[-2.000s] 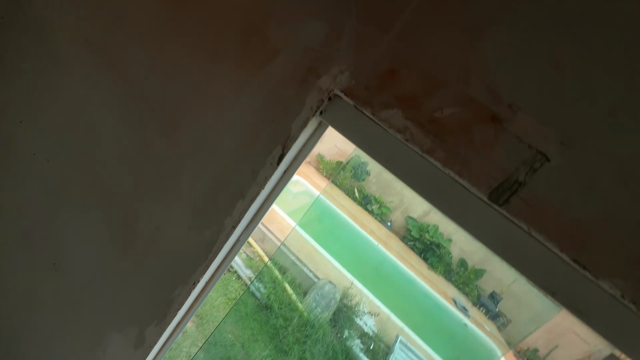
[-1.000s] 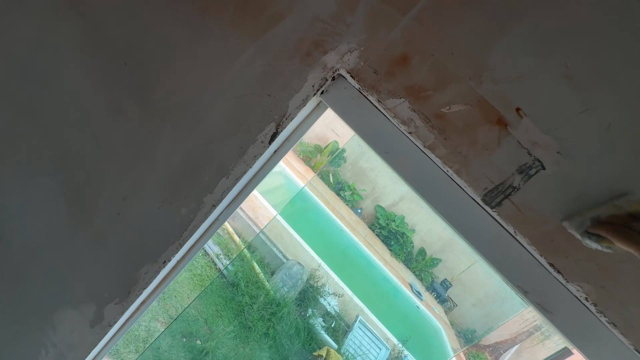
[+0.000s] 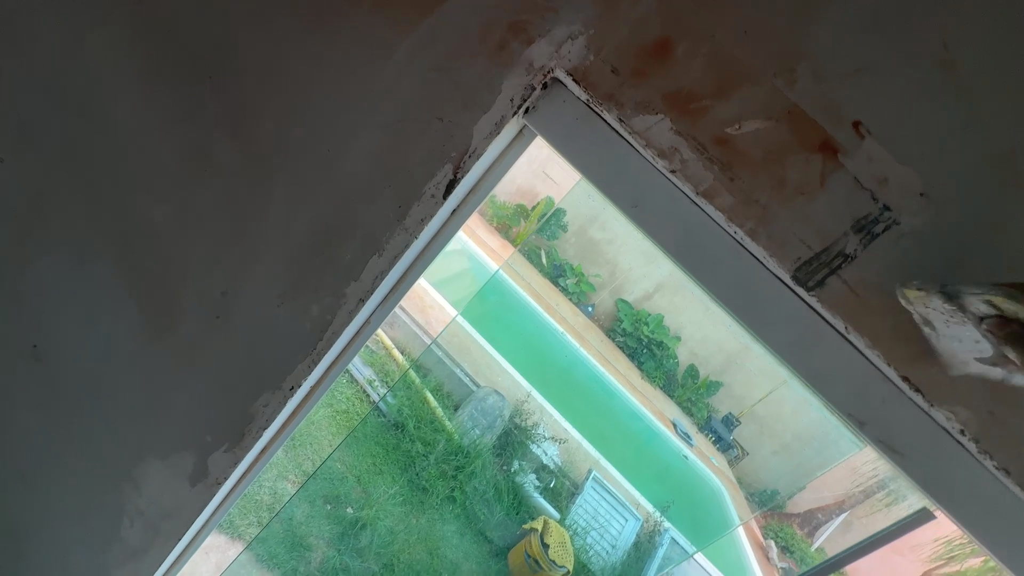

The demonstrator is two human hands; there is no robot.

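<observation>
A blurred, plaster-smeared thing [image 3: 960, 328] juts in from the right edge, beside the wall; I cannot tell whether it is a tool, a cloth or part of my right hand. My left hand is out of view. The tilted grey window frame [image 3: 688, 216] meets the white frame strip [image 3: 352, 344] at an upper corner. Rough filler [image 3: 560, 48] lies around that corner. On the reddish, patchy wall right of it is a dark, scraped slot [image 3: 846, 250], close to the frame.
Overlapping glass panes [image 3: 448, 368] fill the window. Outside are a green swimming pool [image 3: 592, 384], grass [image 3: 344, 504], leafy plants [image 3: 644, 336], a boundary wall [image 3: 720, 352] and a yellow bucket [image 3: 538, 552] with a yellow perforated thing on it.
The plaster-smeared thing, absent from the oldest frame, came in at the right edge and is still there. The wall looks brighter than in the oldest frame.
</observation>
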